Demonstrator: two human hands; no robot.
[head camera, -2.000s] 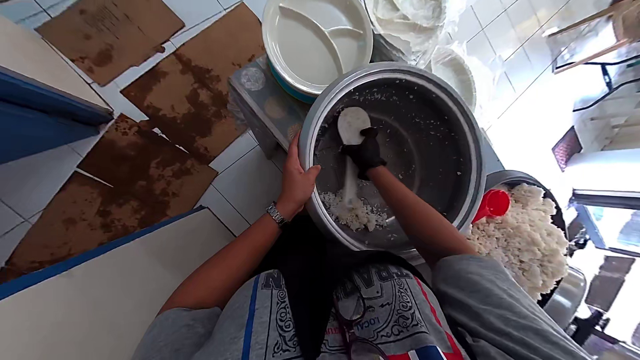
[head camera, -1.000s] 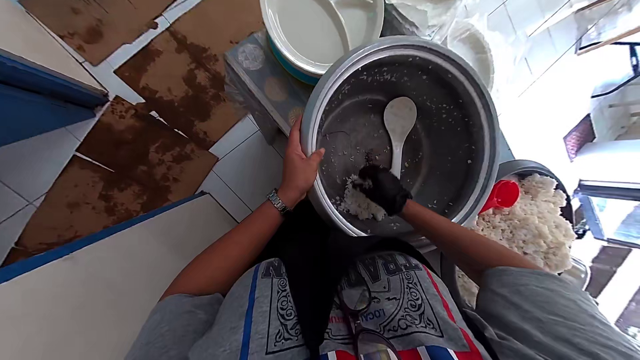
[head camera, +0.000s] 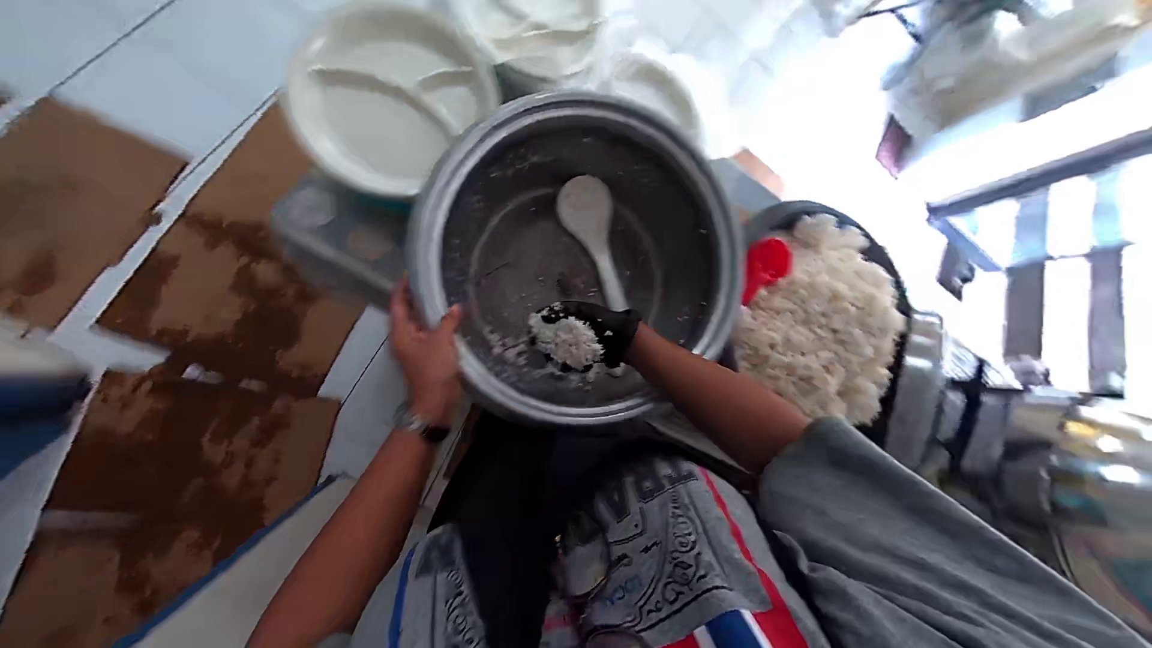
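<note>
My left hand (head camera: 426, 355) grips the left rim of a large metal pot (head camera: 430, 243), its thumb against the outer wall. Inside the pot, my right hand (head camera: 601, 331) wears a black glove and is cupped around a clump of cooked rice (head camera: 567, 339) near the bottom. A pale rice paddle (head camera: 587, 216) lies in the pot, with its handle pointing toward my right hand. Loose grains stick to the pot's floor and wall. Right of the pot, a heap of cooked rice (head camera: 823, 328) fills a dark round container, with a red scoop (head camera: 768, 264) at its left side.
A stack of white divided plates (head camera: 387, 99) stands behind the pot on the left, with more plates (head camera: 540, 27) in clear plastic behind. Stained cardboard sheets (head camera: 198, 441) cover floor tiles at left. A metal pot (head camera: 918, 387) stands beyond the rice container.
Two seconds ago my right hand held the paddle; one second ago it had let go and reached for the rice. Now the rice is gathered in its palm. My left hand stays on the rim.
</note>
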